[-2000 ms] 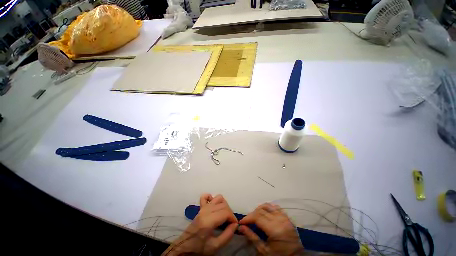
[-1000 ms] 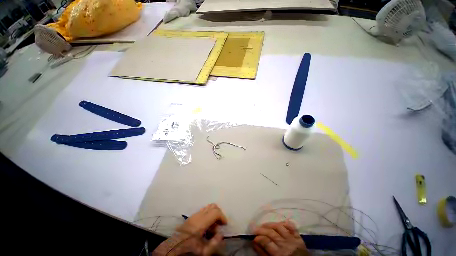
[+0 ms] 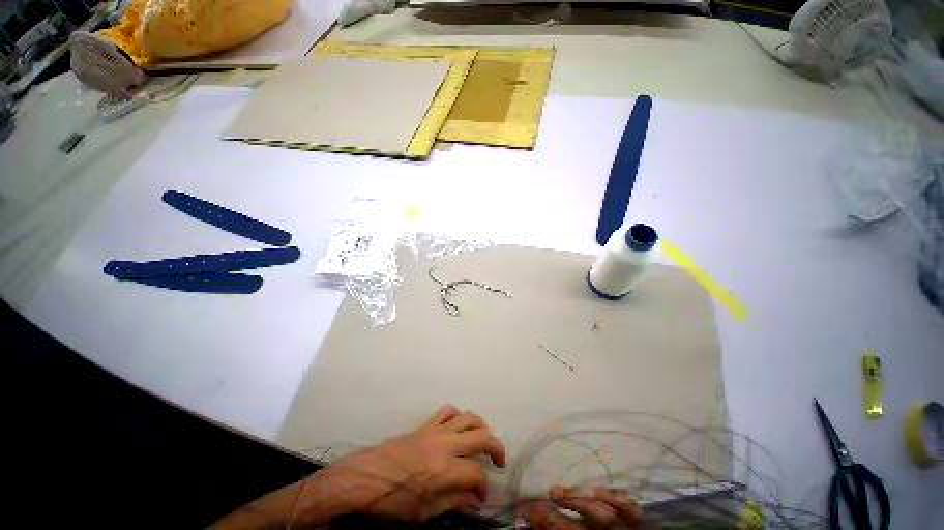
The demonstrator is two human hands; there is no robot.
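A navy strap (image 3: 691, 496) shows as a thin, nearly edge-on strip near the bottom edge. My right hand (image 3: 582, 509) holds it, cut off by the bottom edge. My left hand (image 3: 445, 464) is just left of it, above the grey-beige board (image 3: 497, 383), with fingers bent; whether it holds needle or thread is hidden. Loose dark threads (image 3: 621, 416) loop over the board and both hands. A needle-like thin line (image 3: 556, 357) lies on the board, with a tiny shiny bit (image 3: 595, 327) beyond. A white thread cone (image 3: 622, 263) stands at the board's far right corner.
Several navy straps (image 3: 226, 217) lie at left, another (image 3: 625, 171) beyond the cone. A clear bag (image 3: 362, 259) and twisted cord (image 3: 450, 292) lie mid-table. Scissors (image 3: 851, 471), a yellow item (image 3: 873, 386) and tape roll (image 3: 924, 434) are at right. Yellow-edged boards (image 3: 342, 104) lie beyond.
The strap has turned from flat to nearly edge-on and sits lower. My left hand has moved off it and now shows its back and forearm. My right hand is lower, more cut off.
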